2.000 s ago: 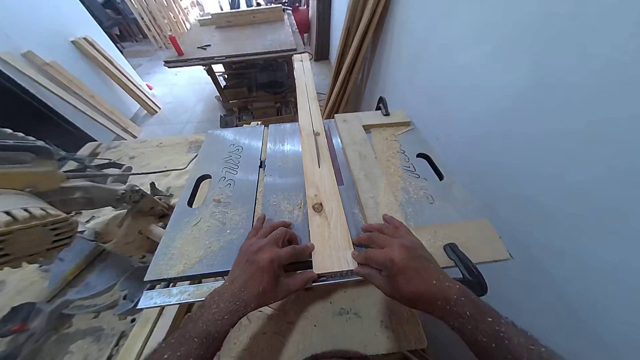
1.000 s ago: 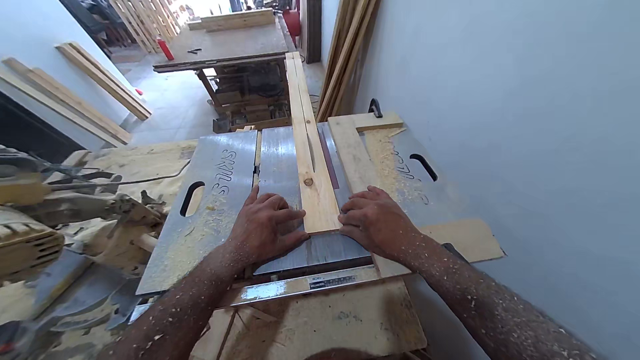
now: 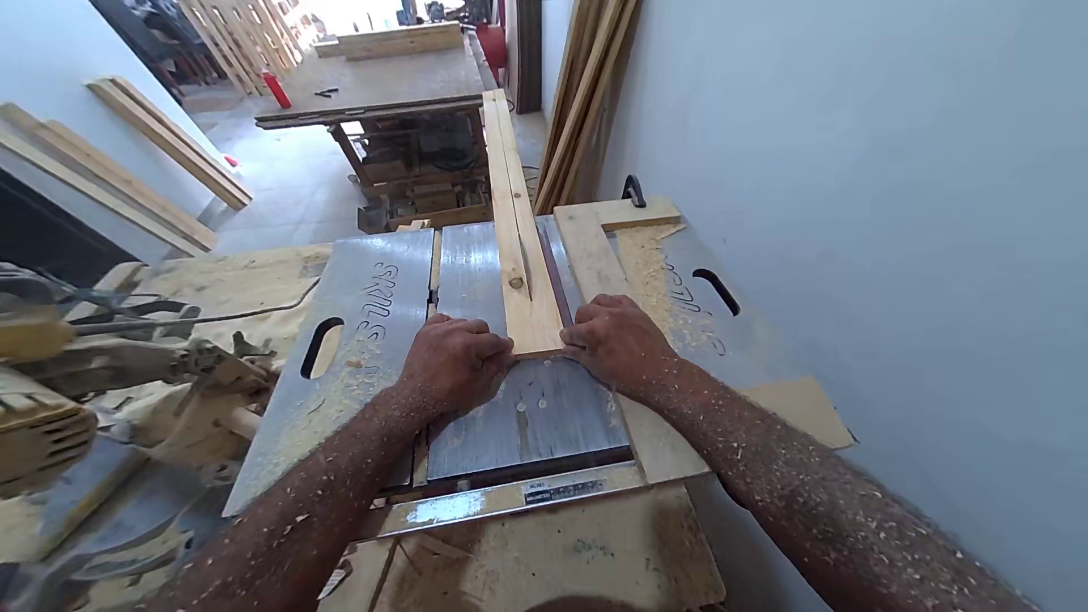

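Note:
A long pine board lies on the metal top of a table saw, with a narrow slit running along it from near its close end to its far end. My left hand grips the near left corner of the board, and my right hand grips the near right corner. Along the board's right side runs a wooden fence, held at its far end by a black clamp. Sawdust covers the side wings and both forearms. The saw blade is not visible.
Beyond the saw stands a workbench with a red bottle and boards on it. A miter saw sits at the left. Long timber leans on the right wall, and more boards lean at the left.
Both hands and the board have moved forward, away from me, along the saw top. More of the metal top now shows between the board's near end and the front rail.

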